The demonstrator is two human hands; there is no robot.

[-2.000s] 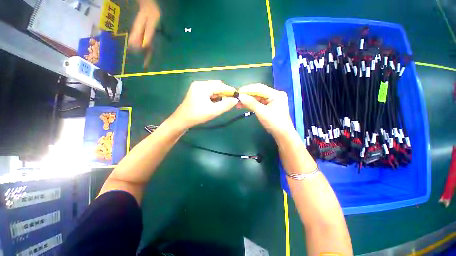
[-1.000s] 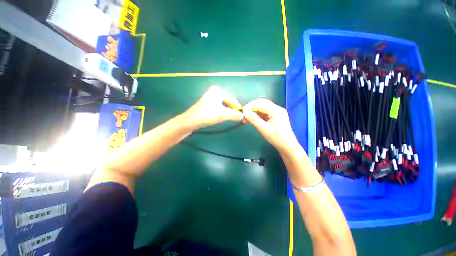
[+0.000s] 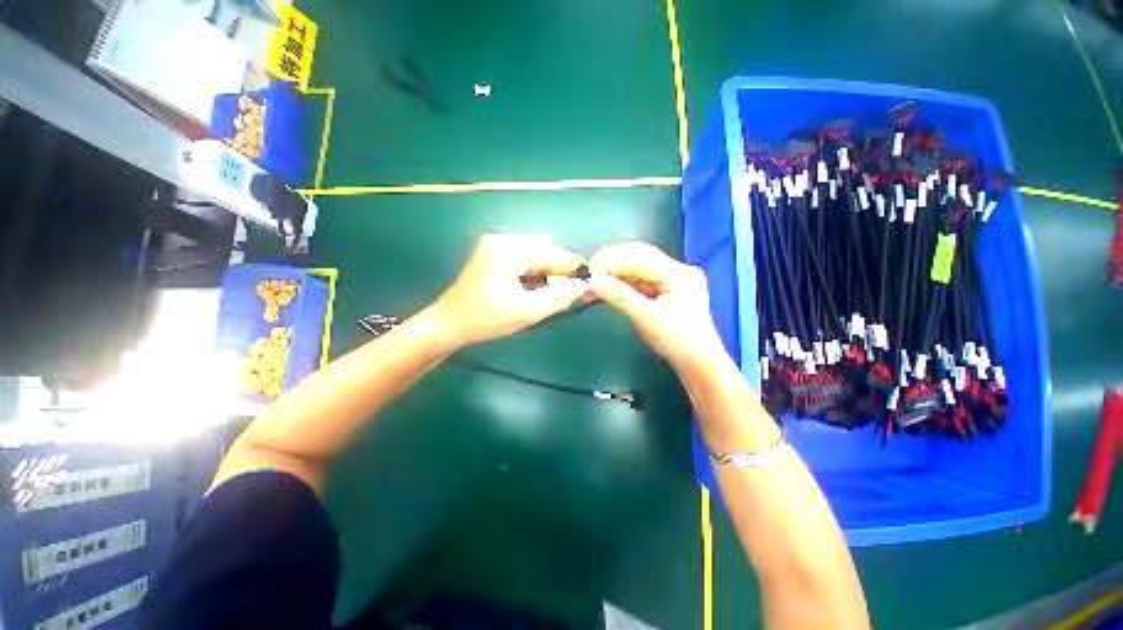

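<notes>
My left hand (image 3: 517, 286) and my right hand (image 3: 647, 289) meet at the middle of the bench. Their fingertips pinch a small black connector housing (image 3: 584, 272) between them; the fingers hide most of it. A black wire harness (image 3: 530, 378) hangs below the hands and lies on the green mat, with a white tag and a black connector at its right end. Another pointed light-coloured end (image 3: 379, 324) shows beside my left forearm.
A large blue crate (image 3: 712, 308) full of black harnesses stands at the right. Blue trays of orange parts (image 3: 267, 357) are at the left, near a white power strip (image 3: 228, 179). Dark pliers (image 3: 410, 81) and a white speck (image 3: 483, 90) lie at the top. Red wires (image 3: 1095, 462) lie far right.
The other person's hand seen at the top left two seconds ago is gone, and dark pliers show there. The view has shifted slightly. Both my hands stay together at the connector.
</notes>
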